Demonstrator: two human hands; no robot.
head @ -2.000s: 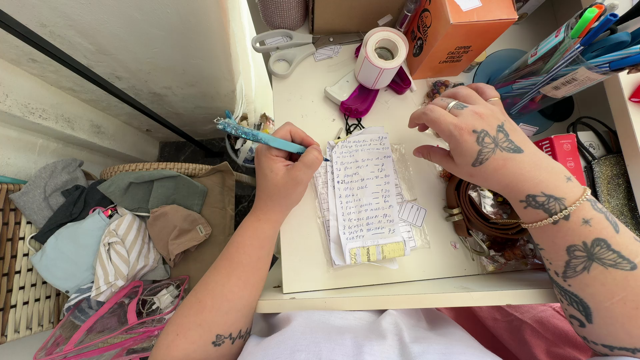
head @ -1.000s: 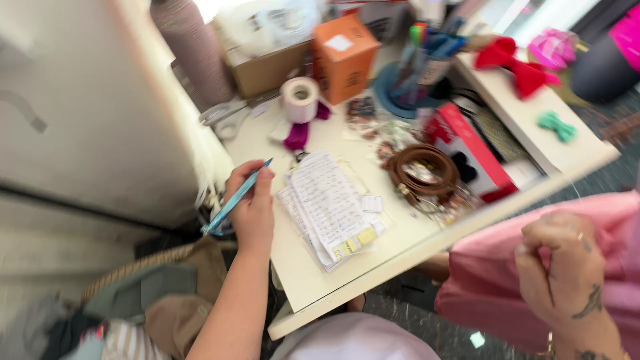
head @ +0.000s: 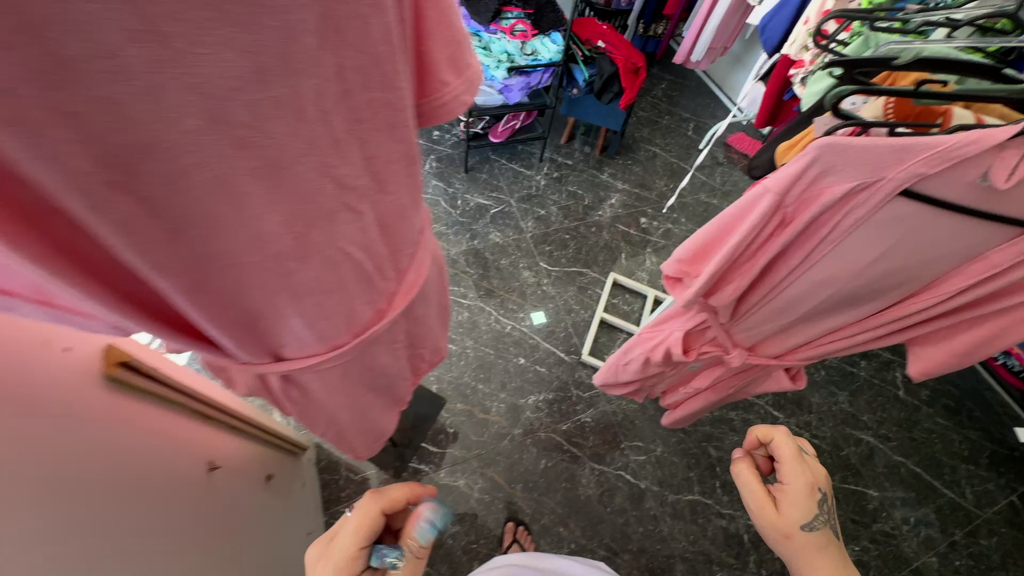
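My left hand (head: 376, 532) is low in the view, curled round a glittery blue pen (head: 428, 520) that is blurred by motion. To the right, my right hand (head: 788, 488) has loosely curled fingers, and I see nothing in them. Above and left of my left hand hangs a pink short-sleeved garment (head: 280, 184) with a tied waist. A second pink garment (head: 808, 264) hangs from a black hanger above my right hand, with a gap between it and the hand.
Dark marbled floor (head: 520, 416) lies below, with a white frame (head: 600, 328) on it. A pale panel (head: 160, 464) stands at left. Farther off are a black shelf rack (head: 512, 108) with folded clothes, a chair with a red garment (head: 616, 56), and crowded black hangers (head: 904, 72) at right.
The view has swung away from the white desk with its handwritten papers to the floor and hanging clothes. The blue pen, on the paper two seconds ago, is still in my left hand.
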